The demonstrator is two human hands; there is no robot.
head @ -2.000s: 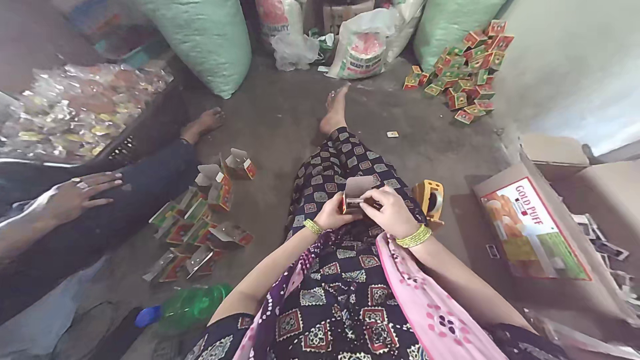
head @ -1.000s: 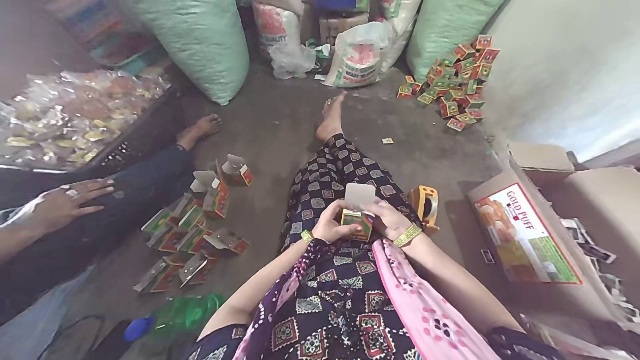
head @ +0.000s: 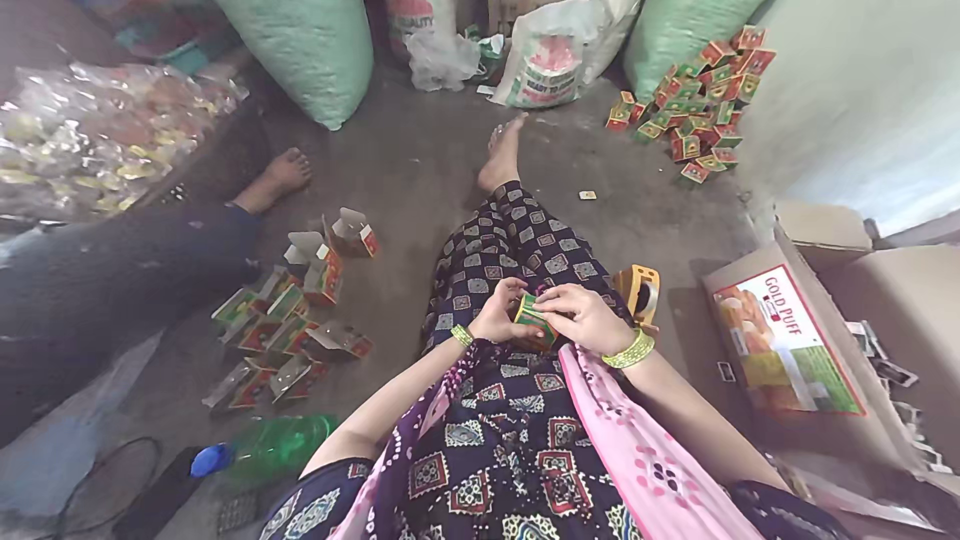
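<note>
A small green and red printed carton (head: 531, 316) is between my two hands, above my lap. My left hand (head: 501, 315) grips its left side, thumb at the lower edge. My right hand (head: 589, 315) has its fingers on the carton's top and right side; the white flap no longer shows. On the floor to the left stand several small cartons (head: 324, 276) with raised flaps. A yellow tape dispenser (head: 637, 294) lies beside my right thigh.
Many small cartons (head: 694, 112) are heaped at the back right. A large cardboard box (head: 787, 345) stands right, a green bottle (head: 277, 446) lies lower left. A co-worker's leg (head: 150, 300) and a crate of plastic-wrapped items (head: 105, 142) are left; sacks (head: 307, 52) stand behind.
The white flap that stood up from the carton one second ago is folded down. My right fingers have moved onto the carton's top. The co-worker's hand has left the view.
</note>
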